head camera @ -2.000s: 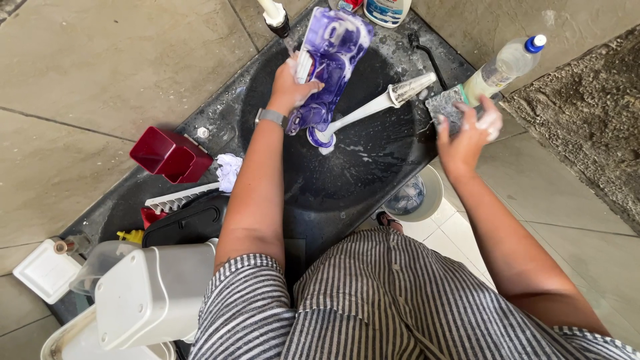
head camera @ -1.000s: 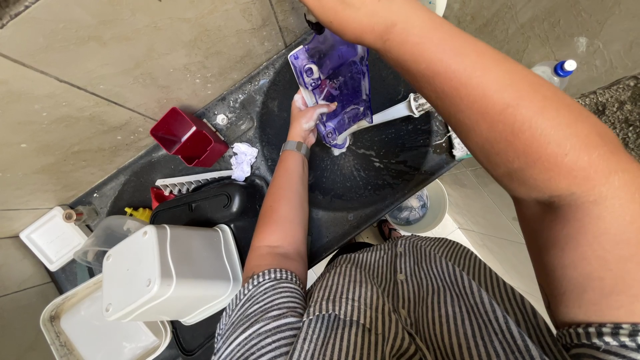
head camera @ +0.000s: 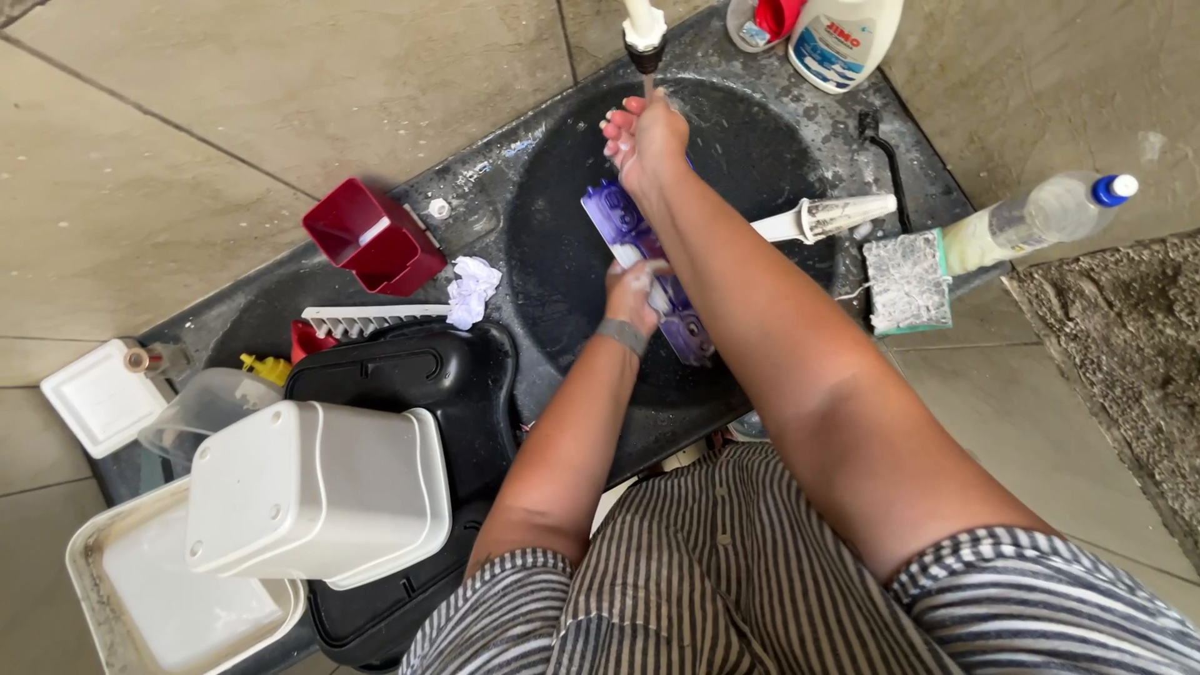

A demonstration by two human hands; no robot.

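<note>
Over the dark sink basin [head camera: 562,281], my left hand [head camera: 637,291] grips a purple plastic piece [head camera: 689,333] with soap suds on it. My right hand [head camera: 649,136] is under the tap [head camera: 645,37], where a thin stream of water falls on it; its fingers are curled apart and nothing shows in them. My right forearm hides part of the purple piece. A white handled utensil [head camera: 825,217] lies across the right side of the basin. A sudsy sponge [head camera: 907,283] with a green edge rests at the counter's right edge, by a clear bottle with a blue cap [head camera: 1041,220].
A dark red plastic holder [head camera: 375,239], a crumpled white wad [head camera: 472,292] and a white toothed strip [head camera: 375,319] lie left of the basin. Black trays [head camera: 403,375] and a white container [head camera: 319,487] crowd the lower left. A white detergent bottle [head camera: 844,42] stands at the back.
Two seconds ago my right hand held the sponge beside the bottle; now that hand is under the tap and the sponge lies on the counter edge. My left hand keeps the purple piece, now lower in the basin.
</note>
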